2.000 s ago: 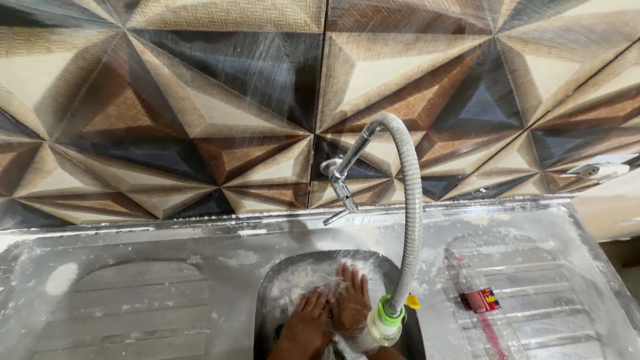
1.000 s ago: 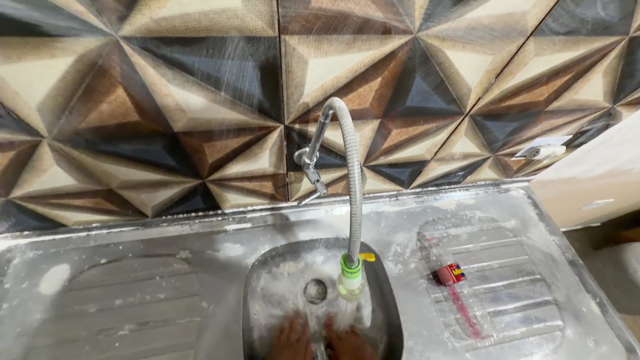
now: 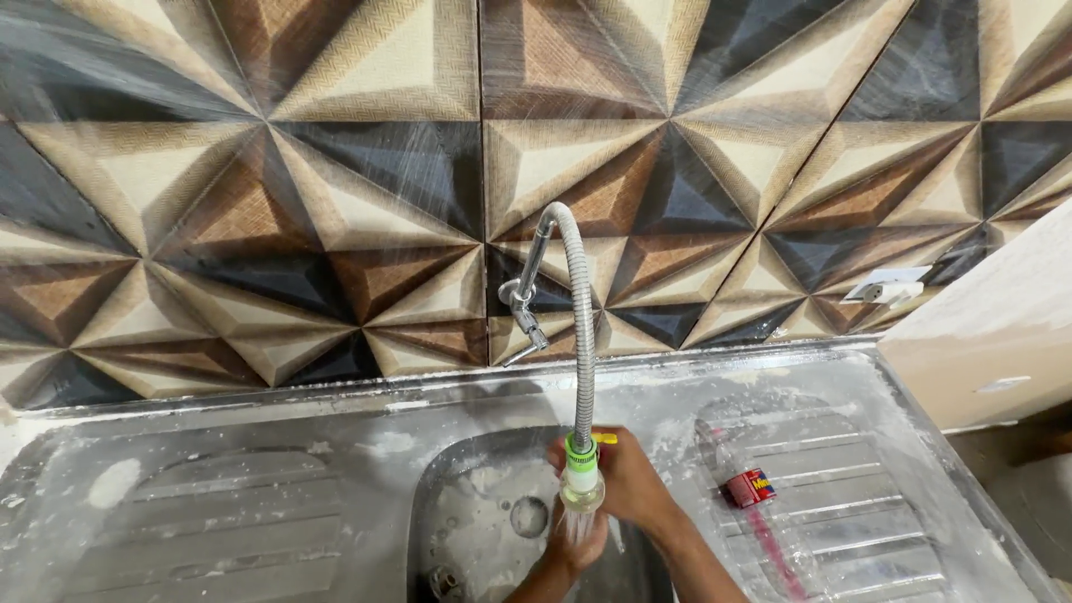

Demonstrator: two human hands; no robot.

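Note:
Water runs from the green and clear spray head (image 3: pixel 582 477) of a wall faucet with a flexible grey hose (image 3: pixel 584 335). My left hand (image 3: pixel 579 540) is under the stream, partly hidden by the spray head and water. Behind and beside the spray head is my right hand (image 3: pixel 624 477), near its small yellow lever (image 3: pixel 605 438); the spray head covers some of its fingers, and whether it grips anything cannot be told. Below both hands lies the stainless steel sink basin (image 3: pixel 469 502), with whitish residue and a round drain (image 3: pixel 529 517).
A clear plastic bottle with a red label (image 3: pixel 751 487) lies on the right ribbed drainboard, pinkish liquid inside. White residue marks the left drainboard (image 3: pixel 226 502). A patterned tile wall (image 3: pixel 377 184) stands behind, with the chrome faucet valve (image 3: pixel 526 318) and a white outlet (image 3: pixel 892 289).
Both hands have risen from low in the basin to the spray head, the right one now behind and beside it. The bottle stays on the right drainboard.

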